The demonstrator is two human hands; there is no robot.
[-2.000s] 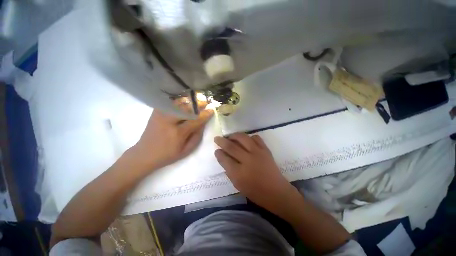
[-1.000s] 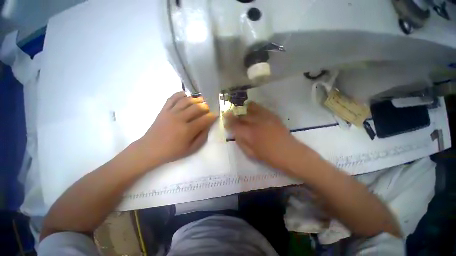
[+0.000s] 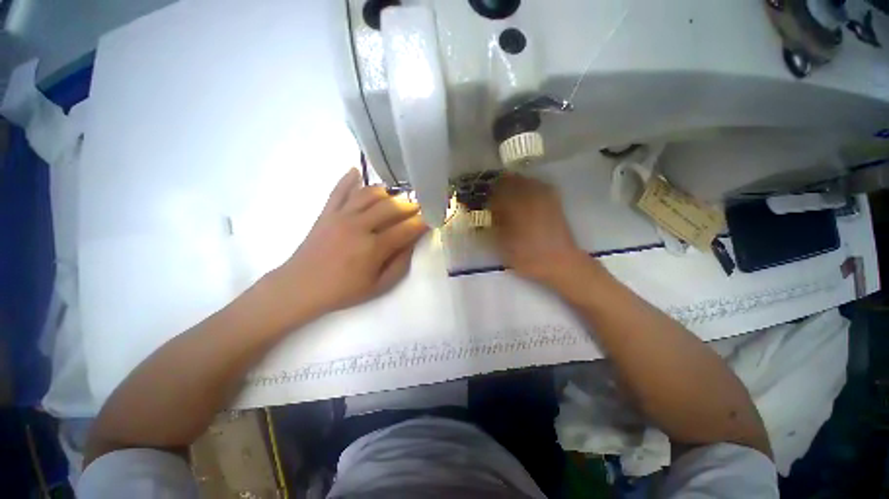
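Observation:
The white sewing machine head [image 3: 585, 88] fills the top of the view, with a ribbed cream dial [image 3: 521, 147] on it. The presser foot area [image 3: 476, 195] is lit yellow below the head. My left hand [image 3: 368, 239] lies flat just left of the needle, its fingertips at the lit spot; a white piece under it blends with the white table [image 3: 195, 322]. My right hand [image 3: 531, 229] is blurred, just right of the presser foot, fingers bent toward it. What its fingertips touch is hidden.
A tan paper ticket [image 3: 680, 211] and a black phone-like rectangle [image 3: 783, 234] lie at the right. Crumpled white fabric [image 3: 794, 380] hangs below the table edge at right. A cardboard box [image 3: 232, 453] stands below at left. A printed ruler [image 3: 409, 357] runs along the front edge.
The right hand has moved from in front of the needle to the right side of the presser foot. The left hand has stayed beside the needle. The camera view has shifted.

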